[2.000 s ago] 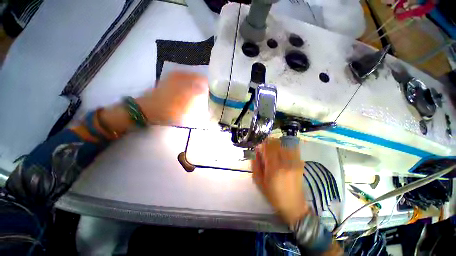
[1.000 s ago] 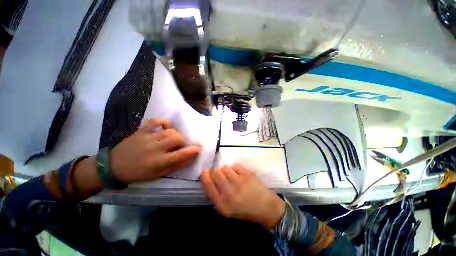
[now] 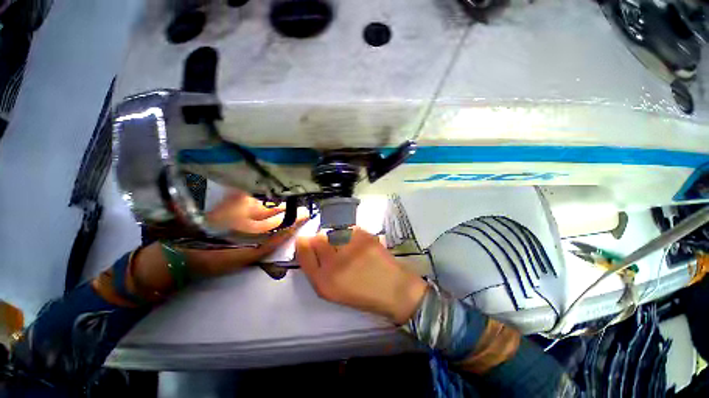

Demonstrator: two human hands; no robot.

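A pale panel [image 3: 286, 250] lies under the sewing machine's needle area, lit brightly. My left hand [image 3: 247, 220] is left of the needle, partly hidden behind the shiny metal guard [image 3: 144, 159], with its fingers together at the panel. My right hand [image 3: 357, 274] is just in front of the needle area, fingers bent and closed on the panel's near edge. The fingertips of both hands nearly meet. The presser foot and needle are hidden by the hands and machine parts. The white machine head [image 3: 497, 124] spans the view above.
A striped curved piece [image 3: 497, 260] lies right of my right hand. Thread snips [image 3: 598, 256] lie further right, beside a loose pale cord [image 3: 645, 250]. A large pale stack [image 3: 54, 148] with dark striped edges is at left. Dark pieces [image 3: 626, 354] hang below the table at right.
Both hands have moved from the table's front edge in toward the needle, bringing the pale panel along. The camera view has shifted, so more of the machine head's top shows.
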